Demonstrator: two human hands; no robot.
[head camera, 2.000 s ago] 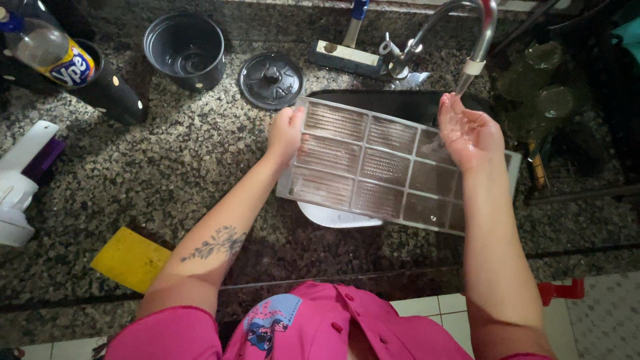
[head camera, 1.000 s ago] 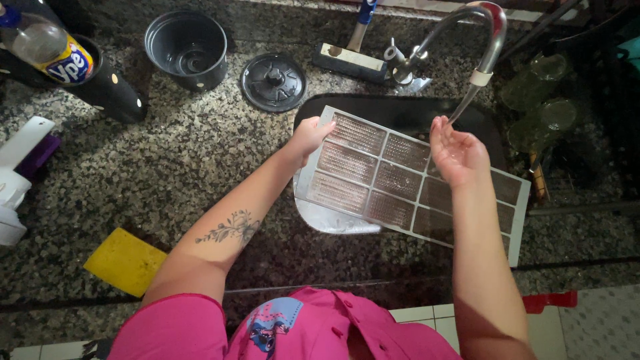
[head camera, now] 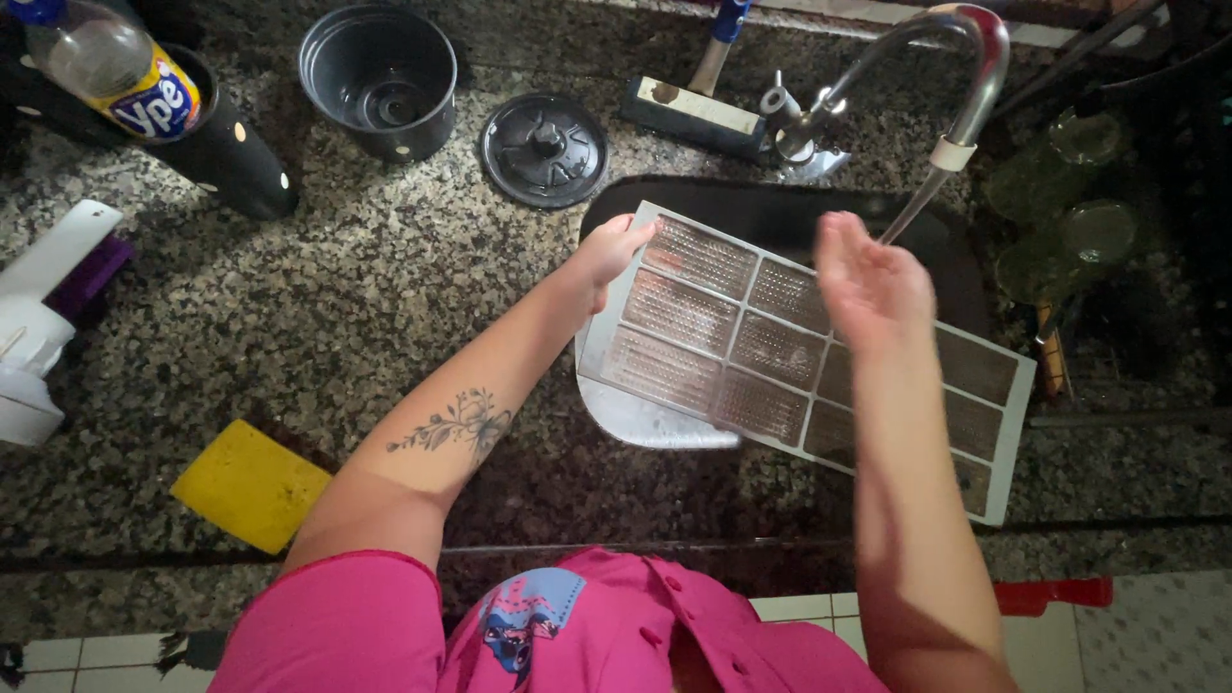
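My left hand [head camera: 608,258] grips the upper left corner of a grey plastic mesh filter panel [head camera: 681,313], a framed grid of wet rectangular mesh cells. The panel lies tilted over the dark sink [head camera: 770,207], its right end lower toward me. Held above the panel with fingers raised and slightly blurred, my right hand [head camera: 874,279] is in the water stream from the curved metal faucet [head camera: 991,67] and holds nothing. Its forearm hides part of the panel. Beneath the panel's left side shows a shiny, pale rounded surface [head camera: 654,423] at the sink's near edge.
On the granite counter are a yellow cloth [head camera: 252,486], a black tub [head camera: 377,87], a black lid [head camera: 545,149], a squeegee [head camera: 695,115], a detergent bottle [head camera: 135,82] in a dark holder, and a white-handled brush [head camera: 58,250]. Glass mugs [head camera: 1097,231] stand at the right.
Since two seconds ago the panel has swung so its right end sits lower, nearer me, uncovering more of the sink. My left hand keeps its hold; my right hand stays by the water stream.
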